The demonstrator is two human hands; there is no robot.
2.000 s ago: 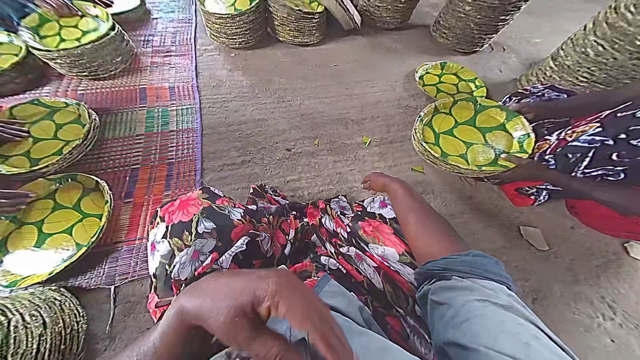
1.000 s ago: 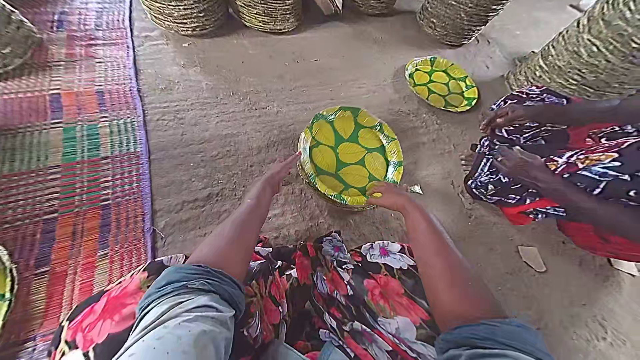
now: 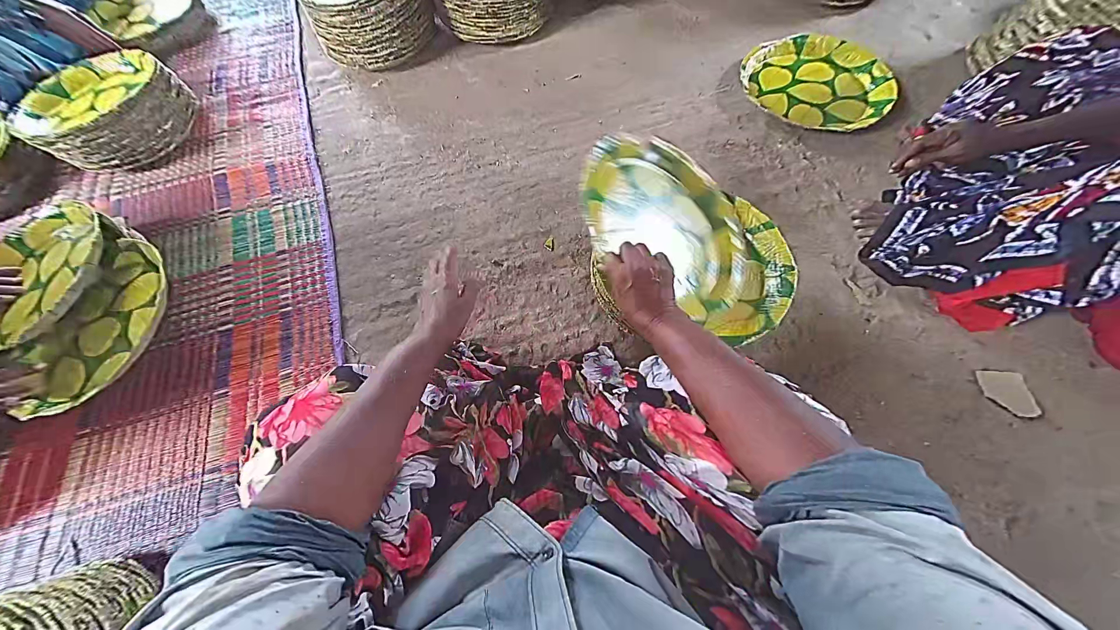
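Observation:
My right hand (image 3: 643, 284) grips the near edge of a round green tray with yellow leaf shapes (image 3: 652, 188), tilted and blurred by motion, with glare on its face. It may be more than one tray. Beneath and to its right lies another leaf-patterned tray (image 3: 774, 262) on the ground, partly covered, with a woven rim showing at its left. My left hand (image 3: 448, 296) is held above the bare ground to the left of the trays, fingers apart and holding nothing.
A single patterned tray (image 3: 820, 83) lies farther back. At right sits a person in patterned cloth (image 3: 1006, 192). Coiled woven stacks (image 3: 372, 31) stand at the back. On the left, a striped mat (image 3: 254, 262) bears a tray-topped stack (image 3: 114, 114) and trays near another person's hands. A flat shard (image 3: 1008, 393) lies at right.
A second ago both my hands were at the sides of a flat-lying tray. Now my right hand has a tilted tray raised, and my left hand is away from the trays.

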